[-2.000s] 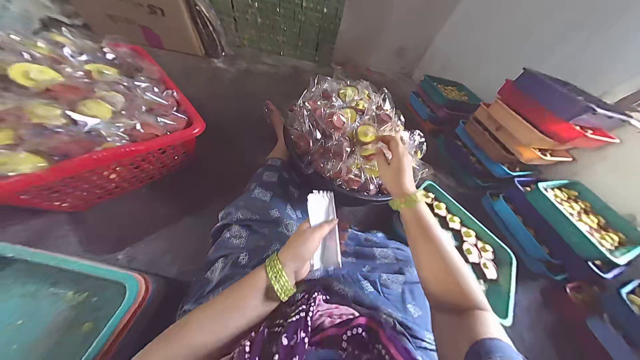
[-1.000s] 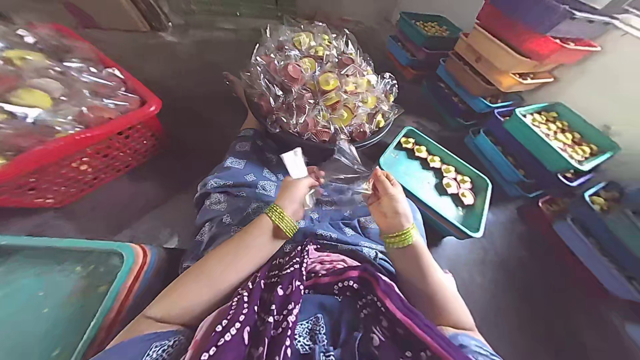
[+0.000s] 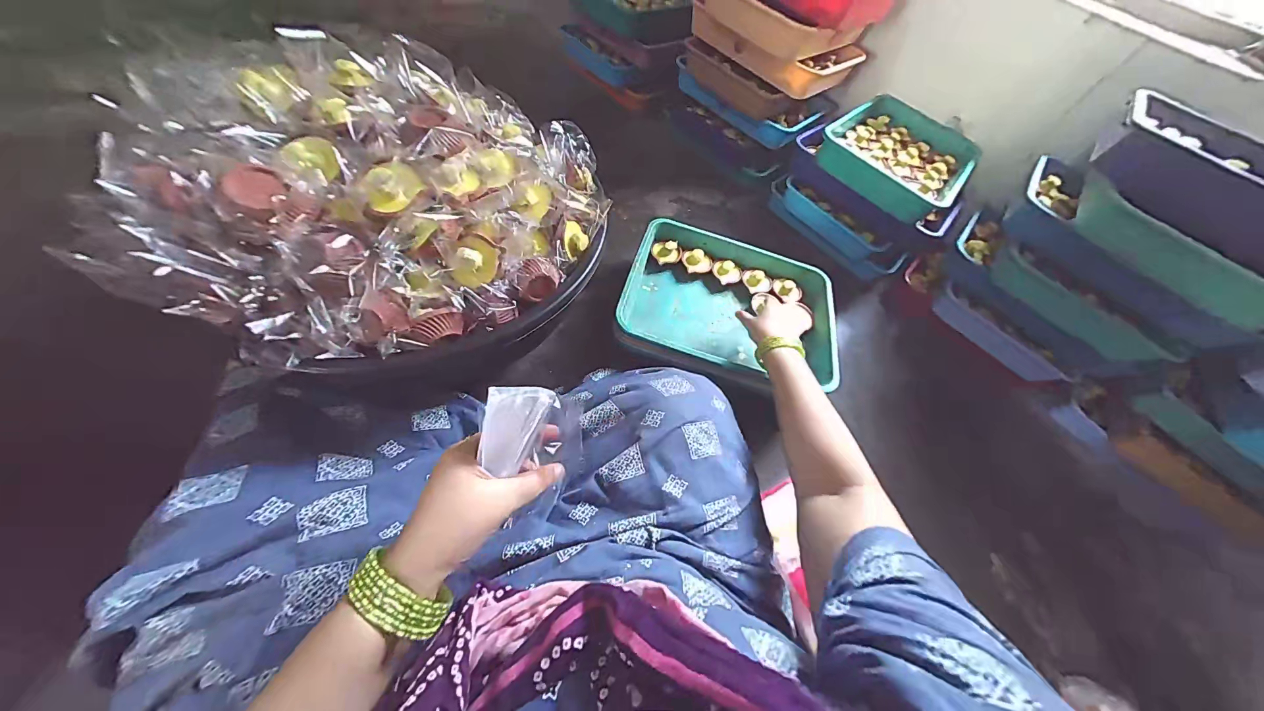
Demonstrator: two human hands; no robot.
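Observation:
My left hand [image 3: 494, 494], wearing green bangles, grips a stack of clear plastic bags [image 3: 515, 433] above my lap. My right hand [image 3: 775, 324] reaches into a teal plastic tray [image 3: 681, 321], its fingers at a small cup-shaped piece with a yellow top; whether they grip it cannot be told. Several such pieces [image 3: 726, 271] line the tray's far and right sides. Left of the tray, a dark round tub [image 3: 494, 351] is heaped with bagged pink and yellow pieces [image 3: 395, 188].
Stacked orange and blue trays [image 3: 760, 59] stand behind. A teal tray full of yellow-topped pieces [image 3: 894, 153] tops another stack against the wall. More stacked trays [image 3: 1116, 257] are at the right. My lap in blue patterned cloth [image 3: 632, 444] lies between the hands.
My right hand has gone from an opened clear bag near my left hand to the pieces in the teal tray. Two seconds ago it was at the heaped tub. The view has turned right.

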